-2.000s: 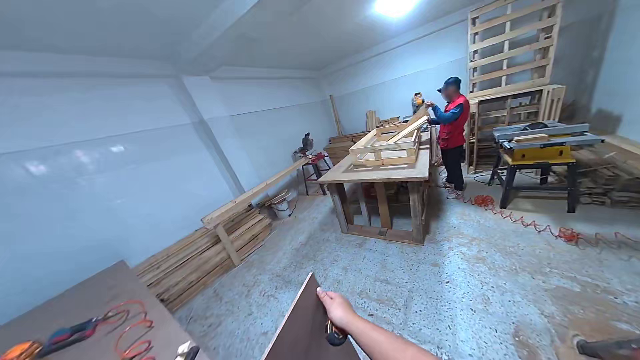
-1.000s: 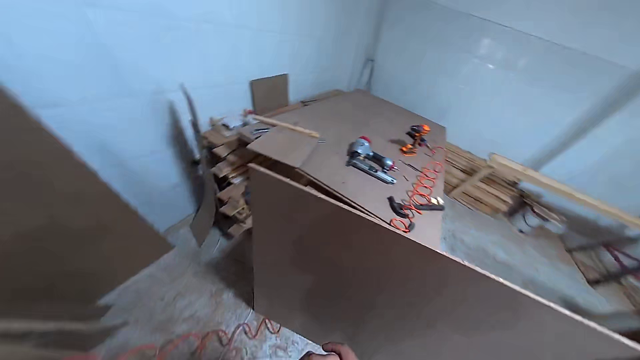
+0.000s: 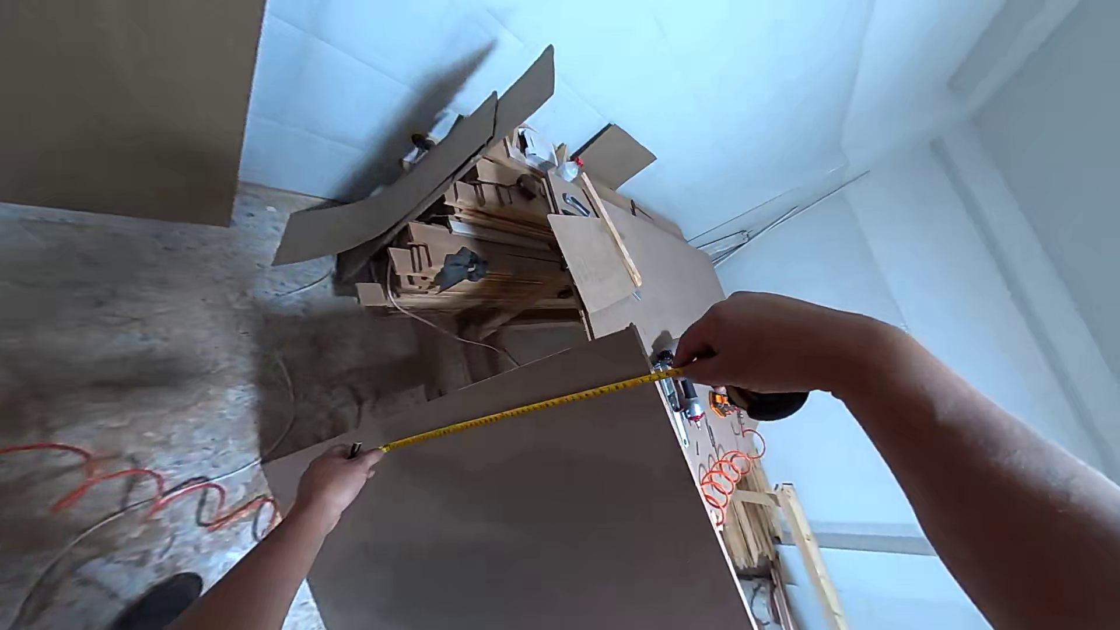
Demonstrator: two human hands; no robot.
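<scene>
A yellow tape measure blade [image 3: 525,409] stretches across a large brown wood sheet [image 3: 534,516], roughly along its upper part. Its left end is pinched in my left hand [image 3: 337,477], which is at the sheet's left side. My right hand [image 3: 744,346] grips the blade near the sheet's right edge, beside the workbench. Below that hand shows a dark round object [image 3: 767,403], partly hidden by the hand. A nail gun [image 3: 669,381] lies on the bench behind the sheet's right edge, partly covered by my right hand.
The bench [image 3: 656,254] bears a wood strip [image 3: 612,229] and a small panel [image 3: 593,262]. Stacked lumber [image 3: 499,271] sits beneath and beside it. An orange coiled air hose [image 3: 726,481] lies at the bench's near end; another coil [image 3: 157,490] crosses the floor. A large panel [image 3: 114,105] stands at upper left.
The view has turned strongly toward the bench and sheet. Both hands now show on the tape blade, which is stretched over the sheet; one second ago only part of a hand showed at the bottom.
</scene>
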